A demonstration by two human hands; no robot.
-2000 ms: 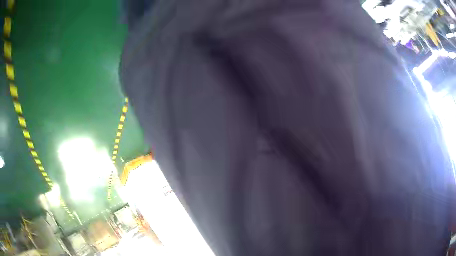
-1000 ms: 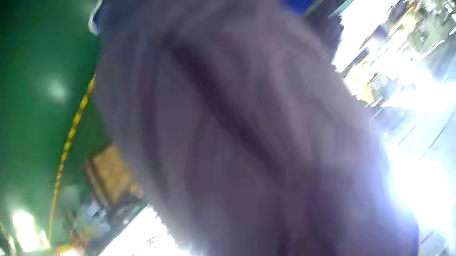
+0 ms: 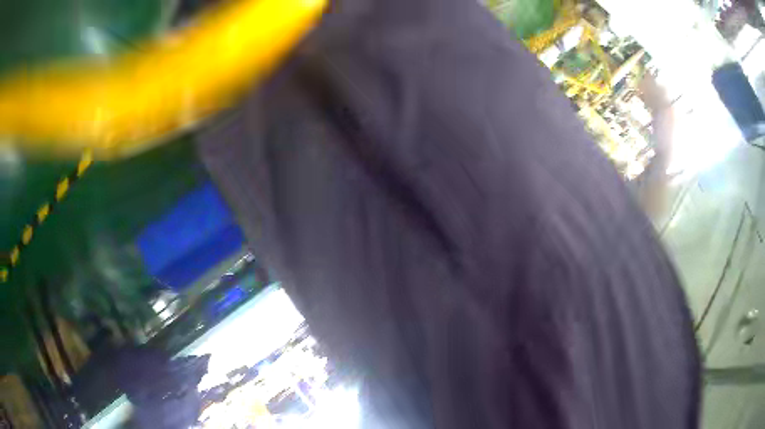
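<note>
Grey-purple cloth of a work jacket (image 3: 436,218) fills the middle of the head view from top to bottom, with a dark fold running diagonally across it. A thick, blurred yellow bar or tube (image 3: 168,80) crosses the upper left, close to the camera. Neither of my hands can be made out. No held object shows.
A blue bin or box (image 3: 191,236) is at the left, beyond the jacket. A glare-white bench top (image 3: 252,328) with blurred clutter is at the lower left. Yellow-black floor tape (image 3: 46,214) crosses the green floor. Blurred cluttered items (image 3: 612,92) are at the upper right.
The view has shifted. The yellow bar has come in at the upper left and the blue bin at the left. The brown box seen earlier at the left is no longer there.
</note>
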